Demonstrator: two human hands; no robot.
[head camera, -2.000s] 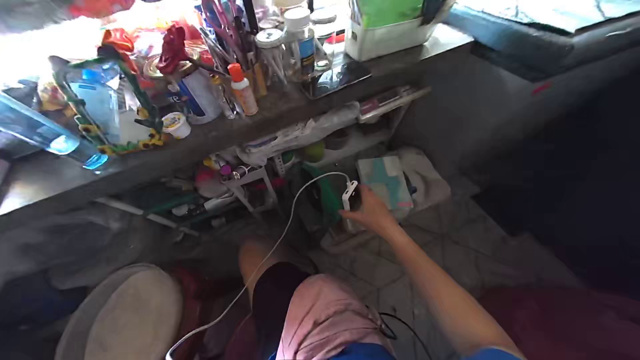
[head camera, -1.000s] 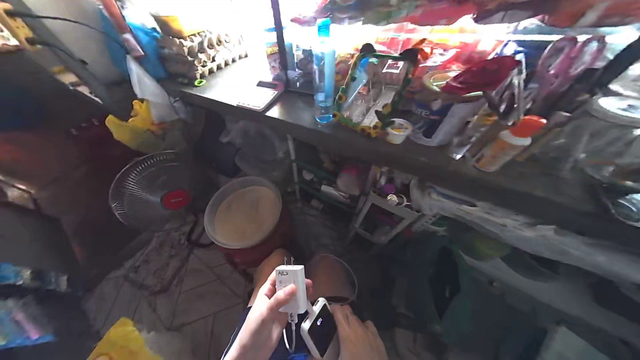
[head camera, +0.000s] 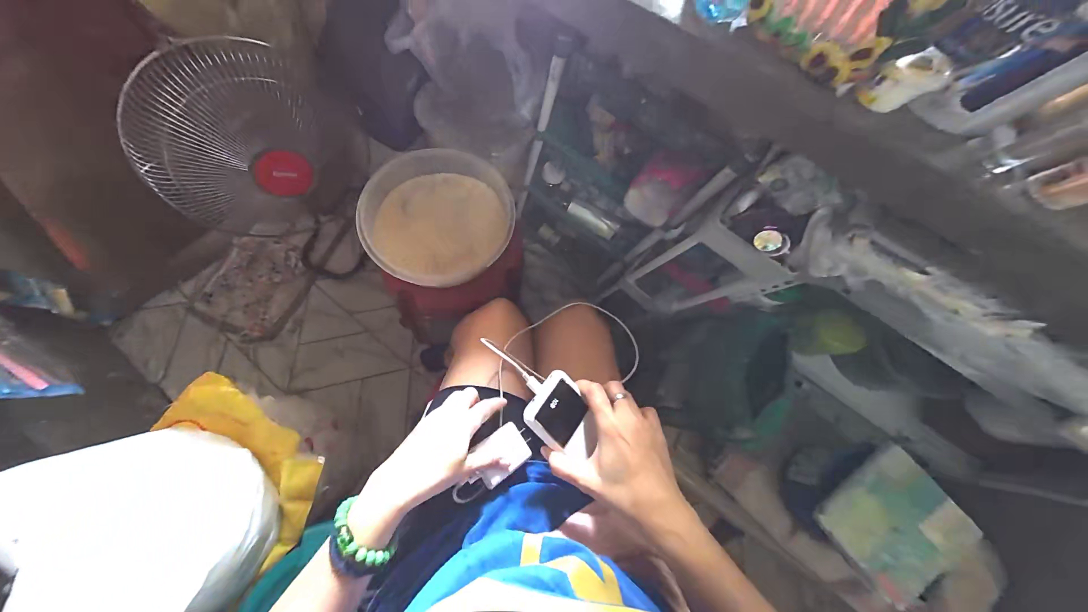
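My right hand (head camera: 625, 438) grips a white power bank (head camera: 558, 410) with a dark display face, above my lap. A white cable (head camera: 636, 340) plugs into its upper corner and loops over my knees. Just left of it, my left hand (head camera: 442, 438) has its thumb and fingers around a white charger plug (head camera: 503, 455), its two prongs toward the power bank. A length of cable hangs in a small loop beneath the charger. A green bead bracelet is on my left wrist, a ring on my right hand.
Beyond my knees a round tub (head camera: 438, 217) sits on a red stool (head camera: 459, 297). A standing fan (head camera: 283, 172) is at the upper left. White and yellow bags (head camera: 127, 510) lie at the left. A counter (head camera: 765, 110) with shelves beneath runs along the right.
Two seconds ago my right hand held the white device out by the shelves; it is now over my lap, beside the charger in my left hand. The view has swung left and down.
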